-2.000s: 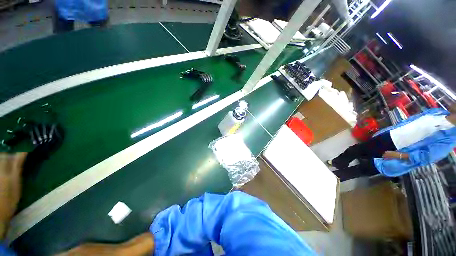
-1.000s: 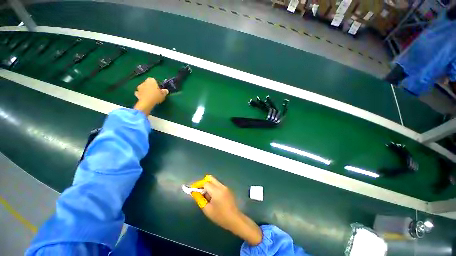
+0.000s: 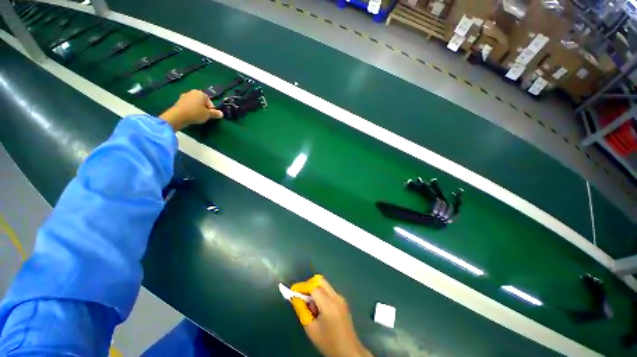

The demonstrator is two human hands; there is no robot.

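My left hand (image 3: 192,110) reaches over the green conveyor belt (image 3: 335,167) and grips a small bundle of black watches (image 3: 241,102) with silvery buckle tips. Single watches (image 3: 174,74) lie spaced along the belt to the upper left. My right hand (image 3: 325,314), with orange finger cots, hovers over the dark green bench and pinches a small white wiping cloth (image 3: 286,291). A white square pad (image 3: 384,314) lies on the bench right of it. A lone black watch or strap (image 3: 176,183) lies on the bench beside my left sleeve, partly hidden.
A watch bundle (image 3: 434,206) lies on the belt right of centre, another (image 3: 594,298) at the far right. Cream rails (image 3: 279,193) edge the belt. White posts stand at the upper left and right. Cartons (image 3: 531,52) stand beyond, at the upper right.
The view has turned, so most things sit further right or lower. My left hand now holds several watches together where a single one showed before. My right hand still pinches the cloth.
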